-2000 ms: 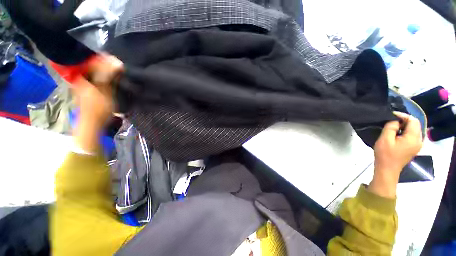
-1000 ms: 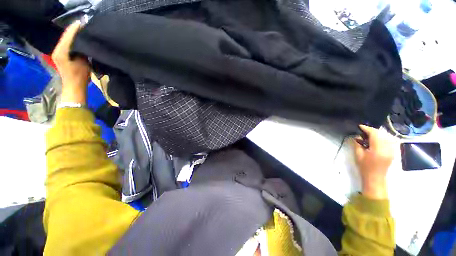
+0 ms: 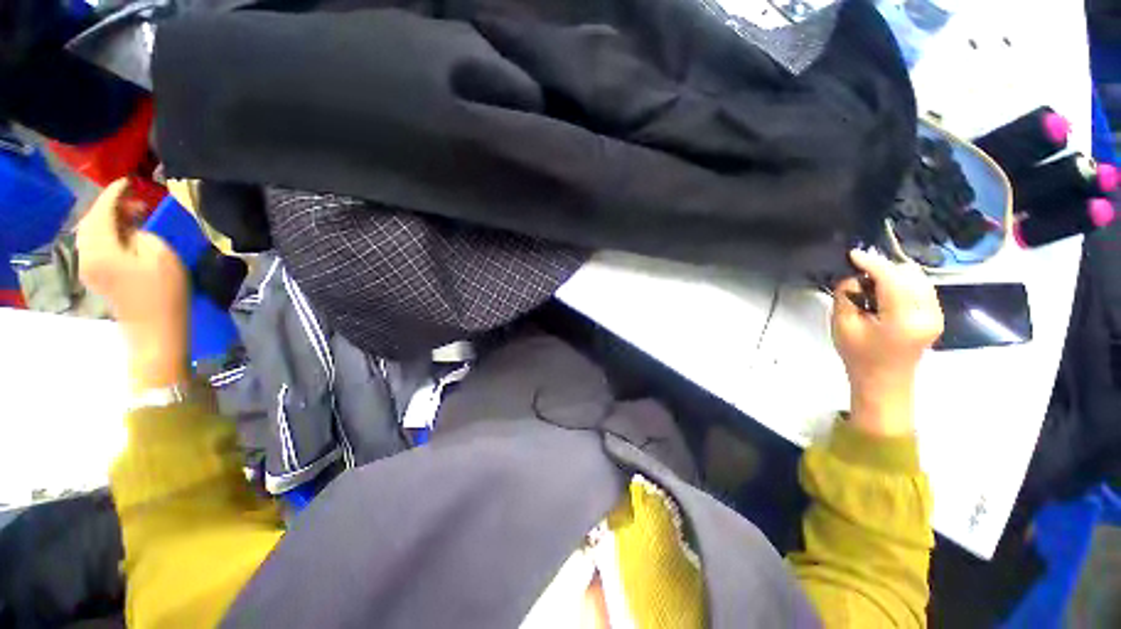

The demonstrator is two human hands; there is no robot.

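The black coat (image 3: pixel 529 160) lies across the table edge, plain side up, with its checked lining (image 3: pixel 406 264) hanging below. My right hand (image 3: pixel 885 307) is closed around small dark thread snips (image 3: pixel 864 295), with its fingertips at the coat's lower right edge. Whether they also pinch the cloth or a needle is too small to tell. A fine dark thread (image 3: pixel 772 317) shows against the white table beside this hand. My left hand (image 3: pixel 133 264) is off the coat, left of it, slightly blurred, with its fingers loosely bent and nothing seen in it.
A bowl (image 3: pixel 1002 184) of dark buttons stands on the white table (image 3: pixel 971 479) beyond my right hand. A smartphone (image 3: pixel 983 315) lies below it, and black thread cones with pink tips (image 3: pixel 1045 184) lie to its right. A grey garment with white stripes (image 3: pixel 295 369) hangs at the left.
My left hand has let go of the coat's left end and moved down. My right hand has moved from the coat's far right end to its lower edge. The coat now lies flatter.
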